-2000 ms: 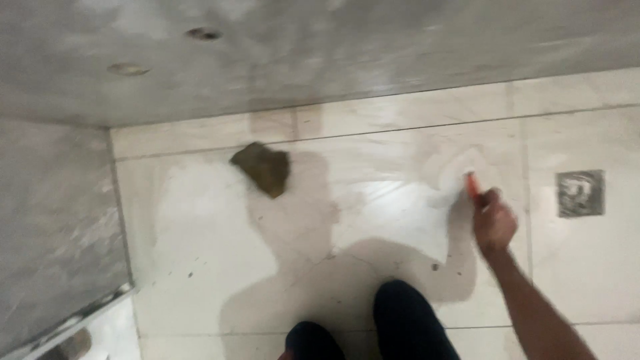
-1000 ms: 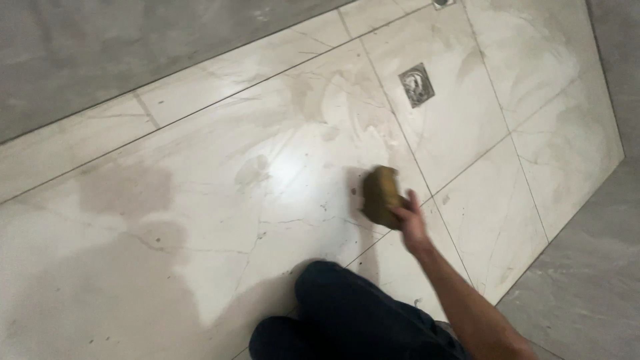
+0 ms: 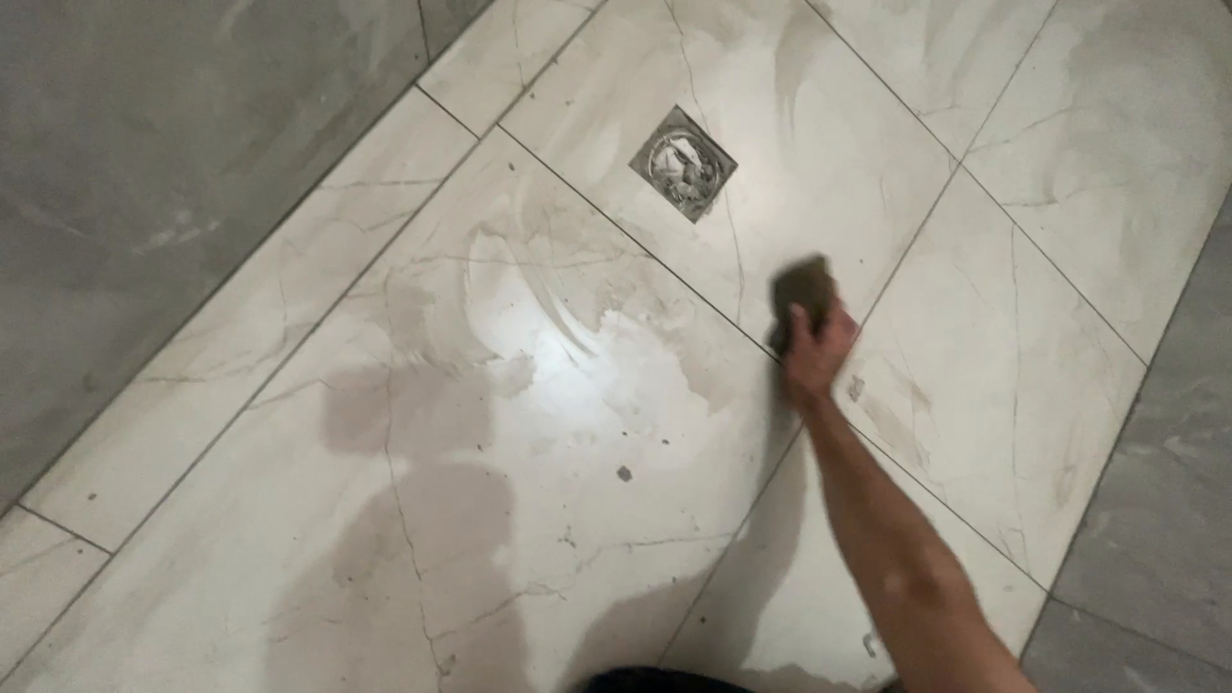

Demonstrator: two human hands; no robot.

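Observation:
My right hand point(image 3: 818, 351) reaches out from the lower right, its fingers closed on a dark olive-brown sponge or folded cloth point(image 3: 802, 294); blur hides which. The hand and pad are low over the pale veined floor tiles point(image 3: 635, 404), near a joint between tiles; contact with the floor cannot be told. Above and to the left of them lies a square metal floor drain point(image 3: 683, 164) with whitish material in its round middle. Smears and small dark specks mark the tiles. My left hand is out of the frame.
A grey tiled wall point(image 3: 173, 144) borders the floor at the upper left. Another grey tiled surface point(image 3: 1145, 500) edges it at the right. Dark clothing point(image 3: 664, 680) shows at the bottom edge, and my shadow falls across the tiles.
Two seconds ago the olive-brown pad lay on the floor and my right hand held a small orange thing. A second ago that hand had the pad. The view has turned and shifted.

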